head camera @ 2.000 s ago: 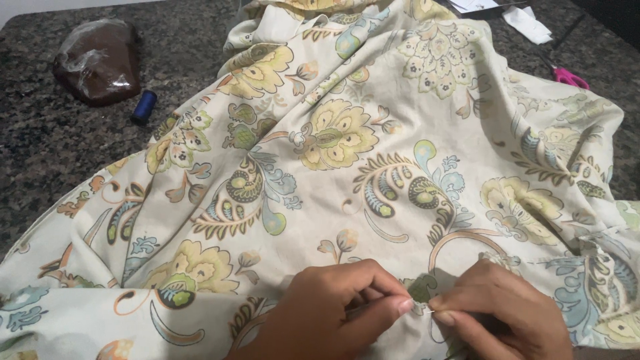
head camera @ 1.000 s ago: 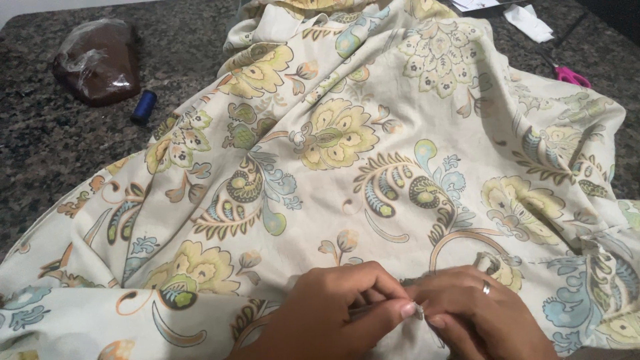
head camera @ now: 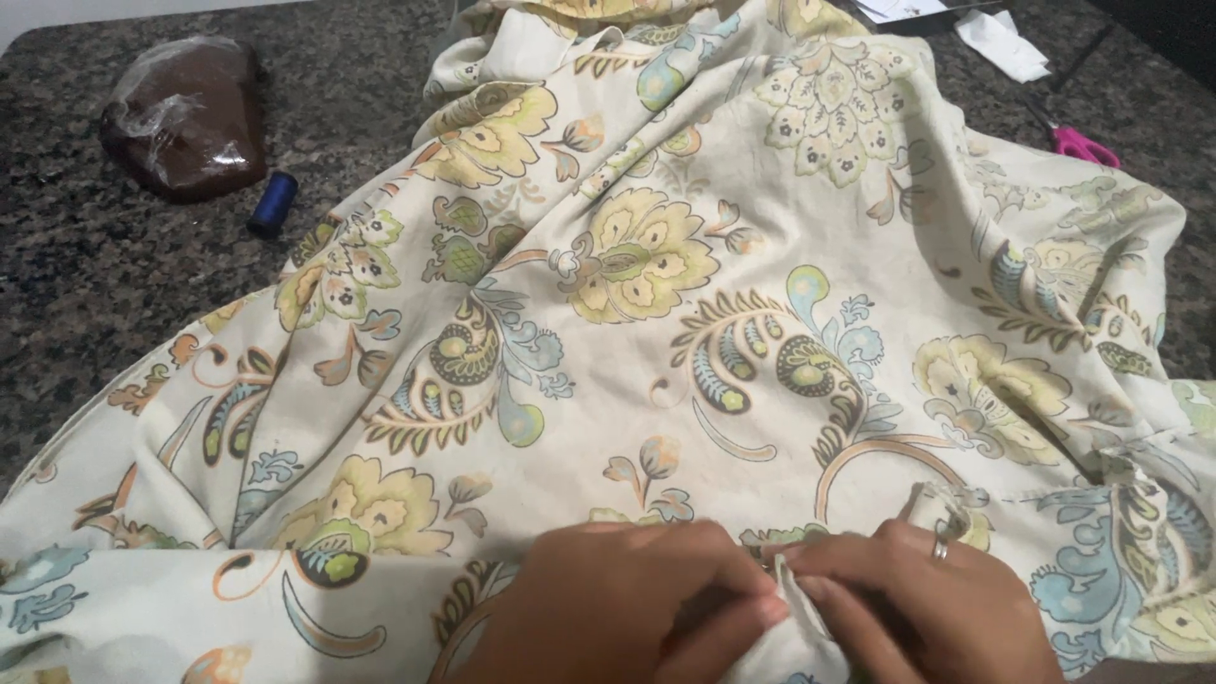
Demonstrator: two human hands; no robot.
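A cream fabric (head camera: pixel 608 380) printed with yellow, blue and green flowers and paisleys spreads over most of the view. At its near part, my left hand (head camera: pixel 627 598) pinches a folded edge of the fabric between thumb and fingers. Close on the right, my right hand (head camera: pixel 921 598), with a ring on one finger, grips the same edge, and the fingertips of both hands nearly meet. Whether a needle or thread lies between the fingers cannot be told. A line of stitches and a frayed, gathered edge show in the fabric to the right of my right hand.
On the speckled stone countertop (head camera: pixel 57 190), a brown object in clear plastic wrap (head camera: pixel 185 119) lies at the upper left beside a blue thread spool (head camera: pixel 274 202). Pink-handled scissors (head camera: pixel 1085 147), a crumpled white piece (head camera: pixel 1002 45) and white paper (head camera: pixel 902 8) lie at the upper right.
My right hand has turned and shifted slightly, and its ring now shows, which it did not two seconds ago. The pinched edge stands up more between the hands.
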